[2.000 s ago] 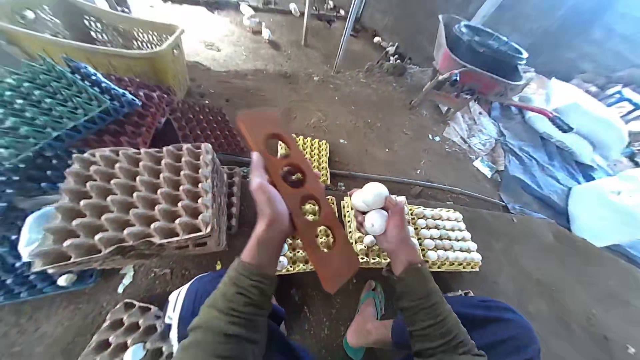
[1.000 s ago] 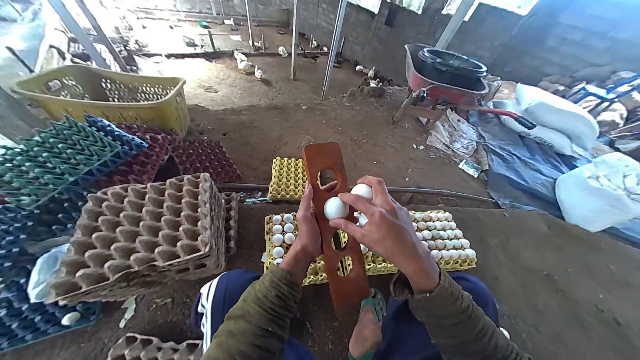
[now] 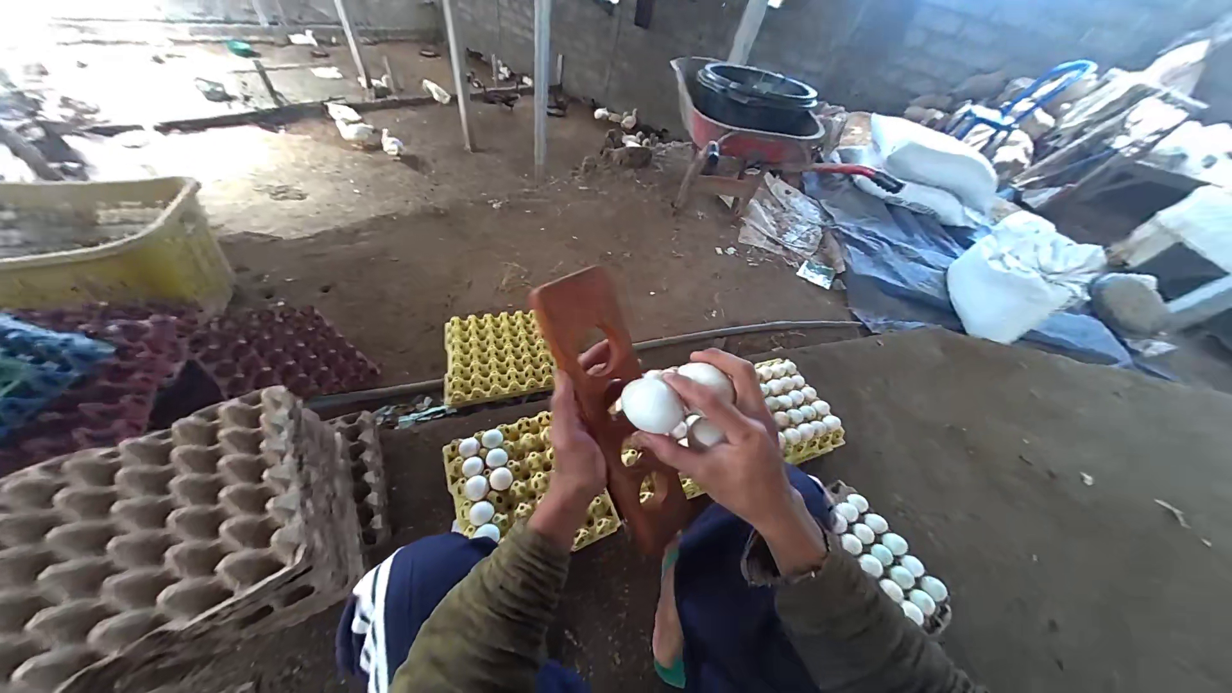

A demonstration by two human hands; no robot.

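Observation:
My left hand [image 3: 577,438] grips the near-left edge of a reddish-brown board with round holes [image 3: 587,308], held tilted over the trays. In my right hand [image 3: 736,438] are several white eggs [image 3: 654,404], held against the board's right side around its middle holes. Below to the left, a yellow egg tray [image 3: 525,481] carries white eggs [image 3: 476,488] in its left columns and bare cups beside them. Another yellow tray [image 3: 830,441] with rows of eggs lies to the right, partly behind my right hand.
Stacked grey pulp trays [image 3: 221,510] stand at left, near maroon trays [image 3: 279,361] and a yellow tub [image 3: 192,250]. An empty yellow tray [image 3: 496,356] lies ahead. A further egg tray [image 3: 895,563] is by my right leg. A wheelbarrow [image 3: 751,144] and white sacks [image 3: 1020,274] stand beyond.
My right hand, holding eggs, was apart from the board two seconds ago and is now against it. The board has turned more upright. My left hand keeps its grip.

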